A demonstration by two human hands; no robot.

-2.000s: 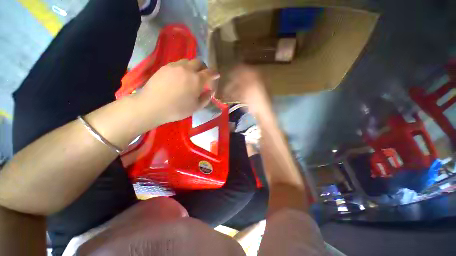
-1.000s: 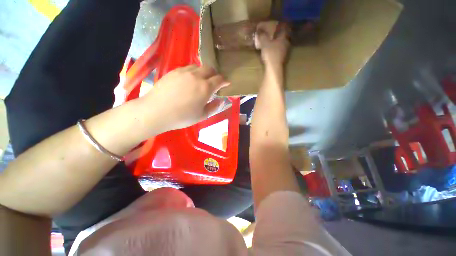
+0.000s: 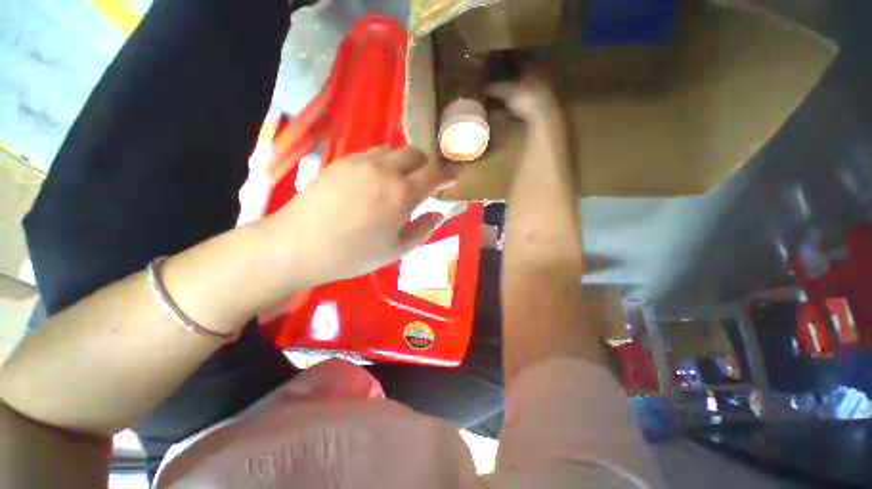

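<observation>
A deep brown open carton (image 3: 660, 158) stands at the top centre. A tan tube (image 3: 465, 130) with a bright round end is inside, by its left wall. My right hand (image 3: 524, 94) is inside the carton, right of the tube, blurred beside something dark (image 3: 502, 65); its grip is unclear. My left hand (image 3: 382, 205) is over the red stool at the carton's near left corner, thumb and fingers apart, with nothing visible in it. Whether its fingertips touch the carton edge is unclear.
A red plastic stool (image 3: 382, 315) stands between my legs, below my left hand. A blue thing (image 3: 629, 21) is at the carton's far side. Red stools (image 3: 827, 287) and a metal frame (image 3: 660, 344) are at the right. My dark-clothed leg is at the left.
My right hand went into the carton and has now moved slightly nearer to me inside it. The tube's round end now shows. The carton appears lower and further right in view.
</observation>
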